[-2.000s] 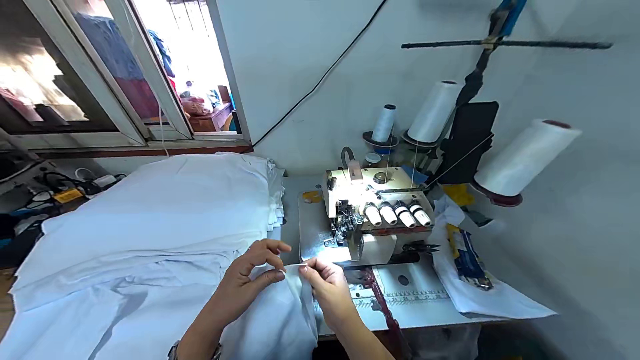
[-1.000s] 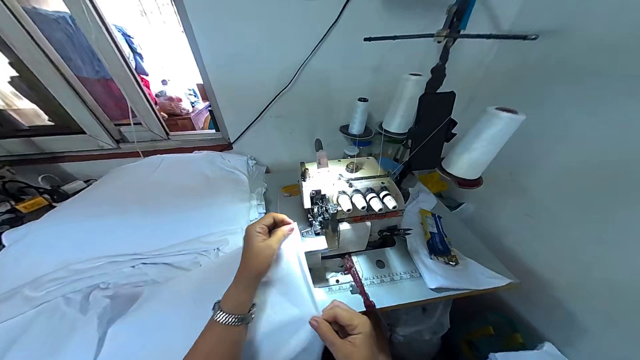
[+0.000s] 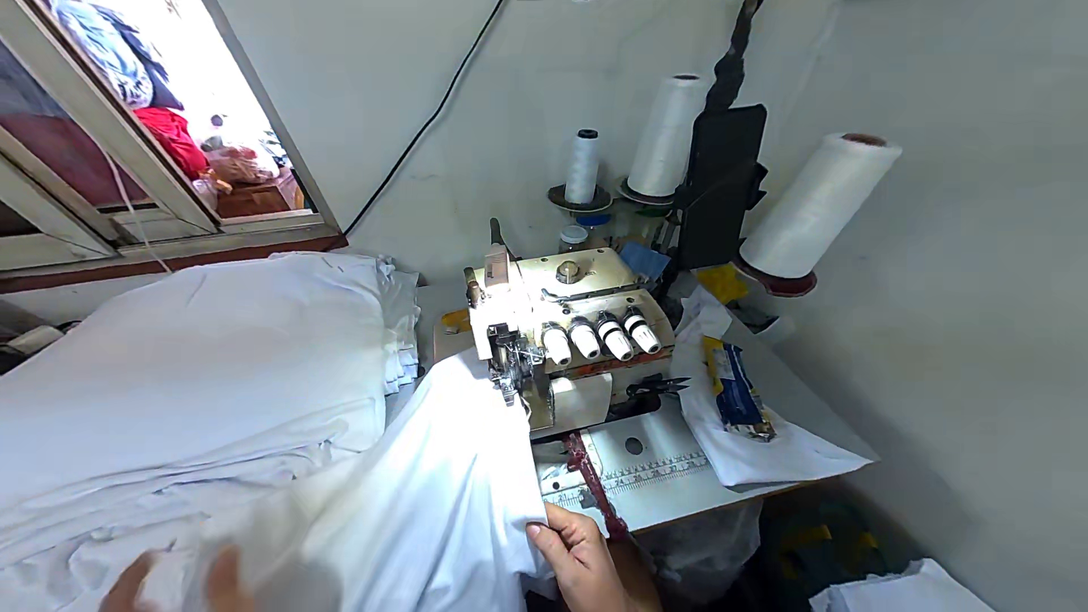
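White fabric (image 3: 450, 476) runs from the presser foot area of an overlock sewing machine (image 3: 578, 314) down to the lower edge of the view. My right hand (image 3: 582, 552) pinches the fabric's right edge between thumb and fingers, below the machine. At the lower left, my left hand (image 3: 178, 582) is blurred over the white cloth, its fingers apart; whether it touches the cloth cannot be told. A large pile of white fabric (image 3: 212, 357) lies to the left of the machine.
Thread cones (image 3: 820, 208) stand behind and right of the machine. Small black-handled snips (image 3: 659, 387) lie beside its base. A blue and yellow packet (image 3: 738, 391) rests on white cloth at the table's right. A ruler strip (image 3: 654, 472) crosses the table front, near a dark red strap (image 3: 595, 484).
The fabric's upper end, held up by my left hand a second ago, is now at the machine's foot. My left hand has let go of it and moved down to the left.
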